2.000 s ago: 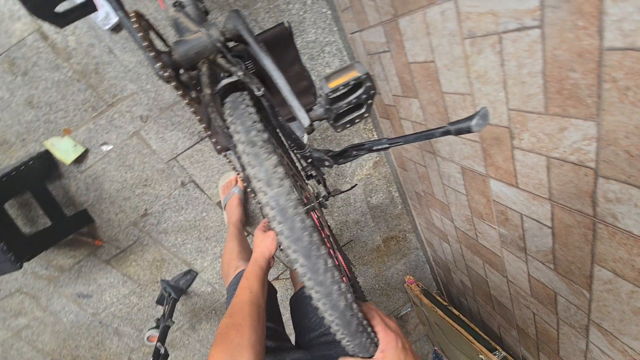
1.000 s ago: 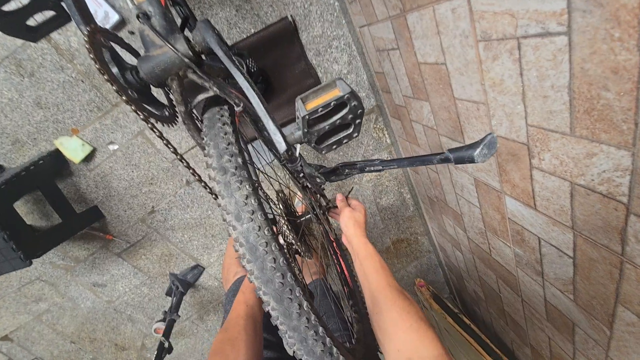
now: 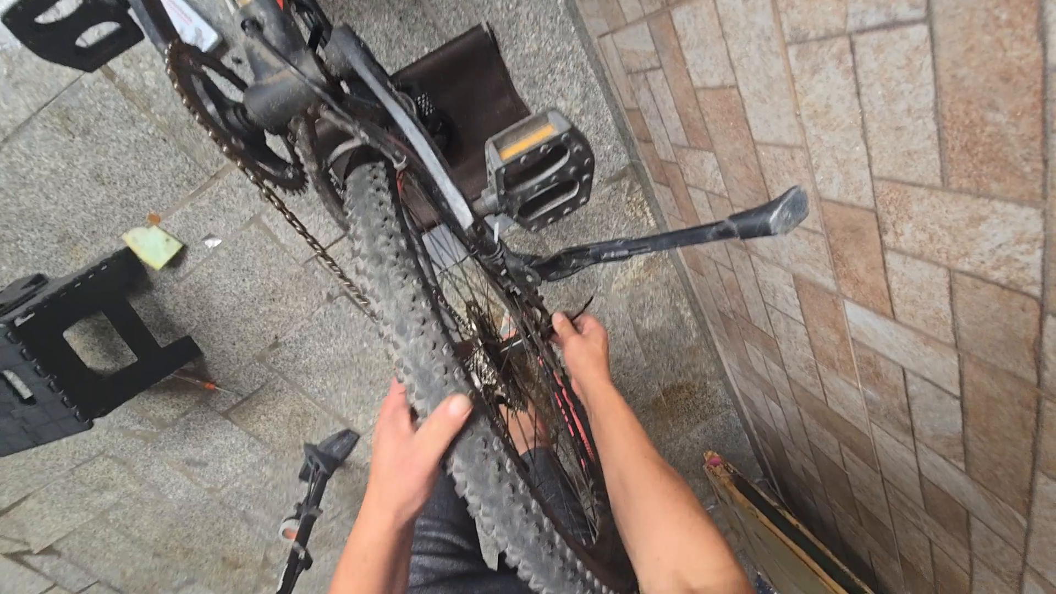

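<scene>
A bicycle's knobby tire [image 3: 412, 330] runs down the middle of the view. My left hand [image 3: 417, 445] grips its lower left side, thumb on the tread. My right hand [image 3: 584, 346] is at the wheel's right side by the frame, fingertips at a thin dark part near the hub; what they hold is too small to tell. Between the hands lie the spokes and the rear sprockets [image 3: 487, 371]. The chain [image 3: 318, 252] hangs from the chainring [image 3: 235, 120]. A black pedal [image 3: 540, 169] and the kickstand [image 3: 668, 242] stick out to the right.
A tiled wall [image 3: 866, 247] rises at the right. A black plastic folding stool [image 3: 91, 346] stands at the left, near a yellowish-green piece [image 3: 153, 246]. A black rod-like part [image 3: 309, 503] lies lower left. A dark sheet [image 3: 487, 99] lies behind the pedal, a wooden-edged board [image 3: 775, 528] lower right.
My right hand has moved from the tire's lower end to the wheel's right side near the hub. My left hand has come up onto the tire's tread since one second ago.
</scene>
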